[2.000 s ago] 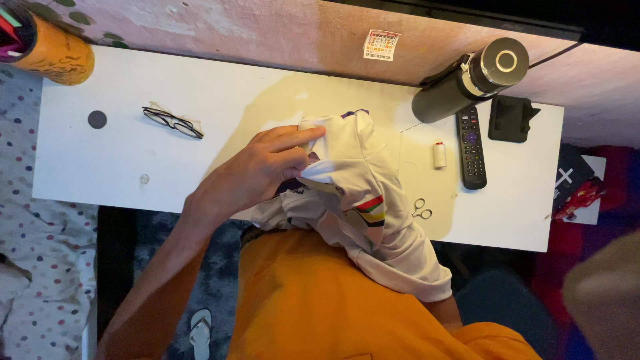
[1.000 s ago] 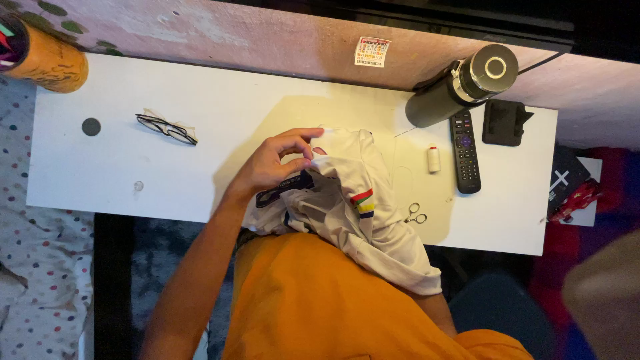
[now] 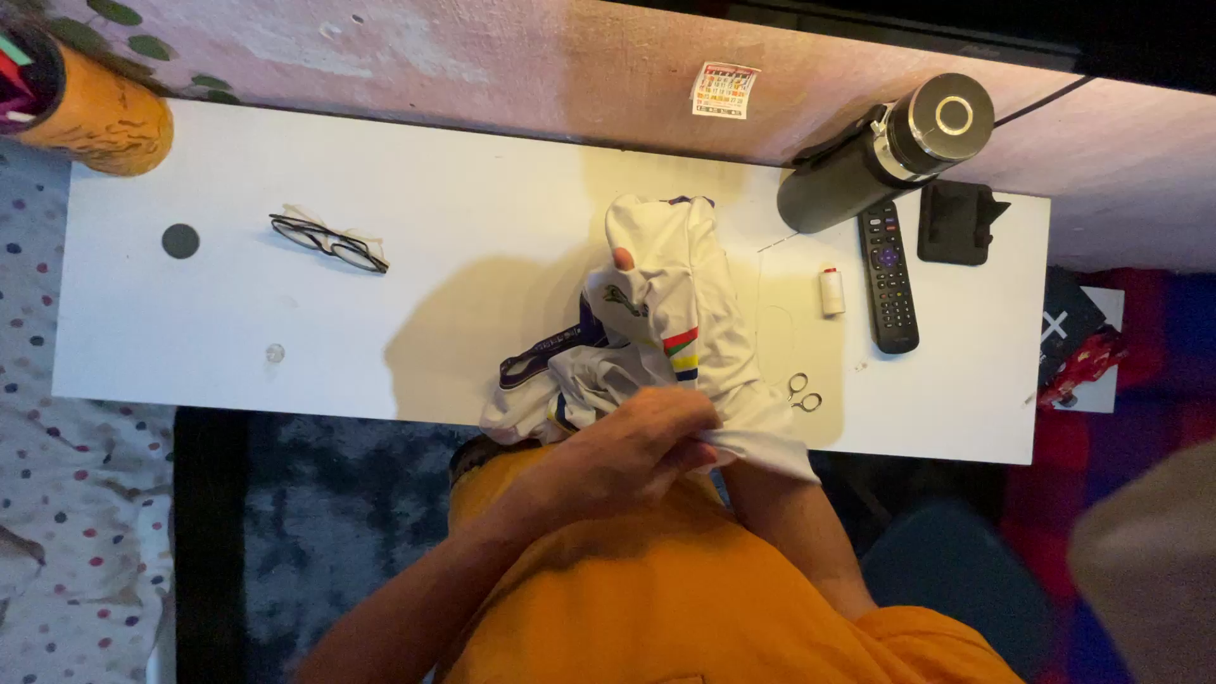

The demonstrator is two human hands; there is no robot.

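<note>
A white jersey [image 3: 722, 351] with a dark collar band and red, green, yellow and blue stripes lies bunched at the table's front edge. My left hand [image 3: 665, 437] pinches its fabric near the lower hem. My right forearm runs up inside the garment; of my right hand [image 3: 622, 258] only a fingertip shows through an opening, and the rest is covered by cloth. Right of the jersey are small scissors [image 3: 805, 392], whose ring handles show, and a white thread spool [image 3: 831, 292] with a red top.
On the white table [image 3: 456, 237] are eyeglasses [image 3: 330, 241], a dark disc [image 3: 180, 240], a remote control [image 3: 889, 280], a black flask [image 3: 883, 152], a black stand [image 3: 955, 223] and an orange holder [image 3: 114, 114]. A wall runs behind, with a screen's edge above.
My left hand has moved from the upper part of the jersey down to its lower hem. The upper part now lies uncovered by that hand, with a fingertip showing through.
</note>
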